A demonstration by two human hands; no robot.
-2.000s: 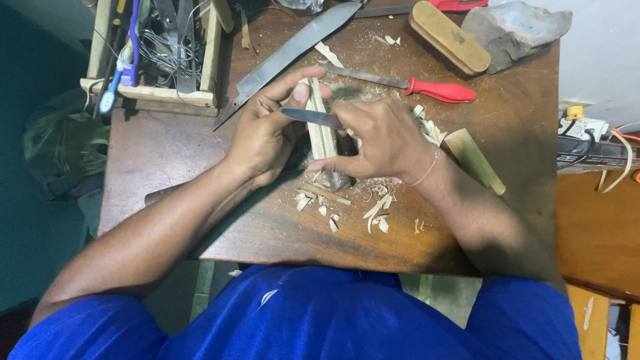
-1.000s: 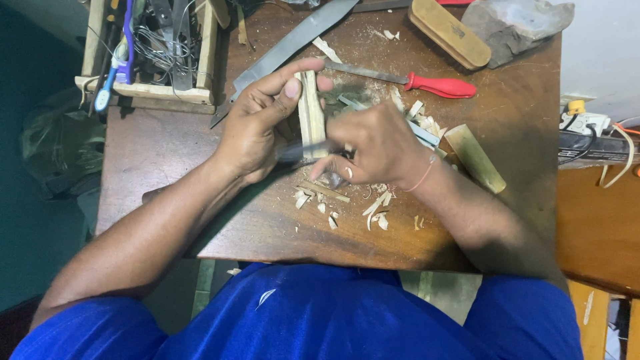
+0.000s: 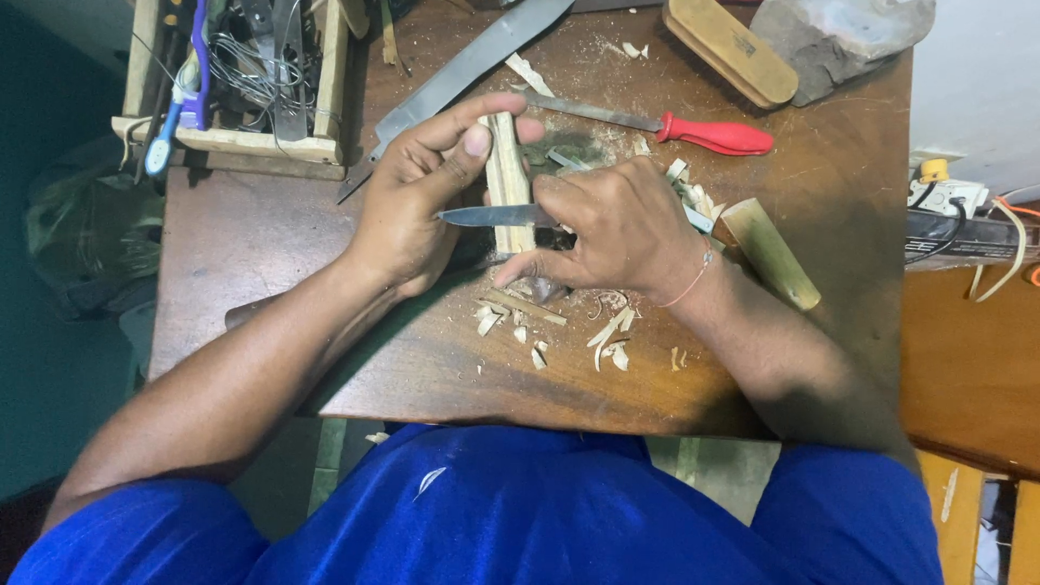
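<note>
My left hand (image 3: 422,183) holds the upper end of a pale, partly carved wooden piece (image 3: 510,179) between thumb and fingers. A knife is in my right hand (image 3: 621,223); its steel blade (image 3: 491,215) lies across the lower part of the wood, with the tip pointing left. The knife's handle is hidden inside my fist. My right thumb is stretched out by the lower end of the wood. A dark object under my hands is mostly hidden. Pale wood shavings (image 3: 609,337) lie on the wooden table (image 3: 390,366) beneath.
Beyond my hands lie a machete blade (image 3: 479,61), a file with a red handle (image 3: 719,136), a wood-backed brush (image 3: 731,53) and a grey stone (image 3: 837,41). A cut bamboo piece (image 3: 772,252) lies right. A wooden tray of tools and wire (image 3: 231,142) stands back left.
The knife blade was near the top of the wood two seconds ago, then near its bottom end. It is now a little higher again. My left hand keeps its grip.
</note>
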